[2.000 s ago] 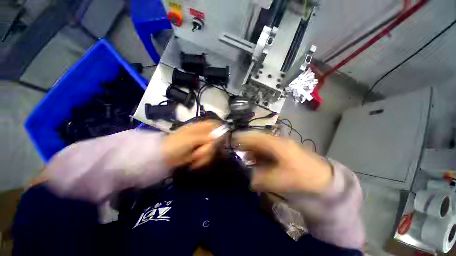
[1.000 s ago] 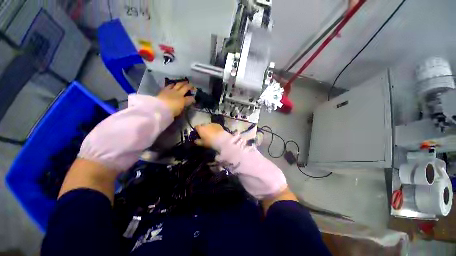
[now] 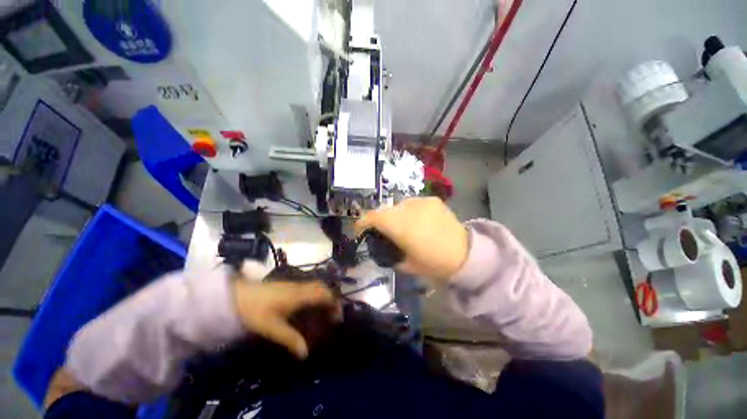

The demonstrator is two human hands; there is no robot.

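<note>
My right hand (image 3: 422,237) is closed around a black adapter (image 3: 383,247) with a cord, over the right edge of the pale machine table (image 3: 215,196). My left hand (image 3: 282,311) is slightly blurred, thumb and fingers apart, over a dark mass of cords at the table's front edge and my lap. Black adapters (image 3: 244,248) with cords lie on the left part of the table. More black cords lie tangled around the middle, below the silver machine mechanism (image 3: 357,155).
A blue crate (image 3: 61,307) with dark cords stands at left. A smaller blue bin (image 3: 160,147) is beside the white machine body (image 3: 237,74). White strips (image 3: 404,173) hang right of the mechanism. A grey cabinet (image 3: 549,192) and white rolls (image 3: 700,266) are at right.
My right hand has moved right and is now around a black adapter. My left hand has come back from the adapters at the rear to the front edge. The view has shifted.
</note>
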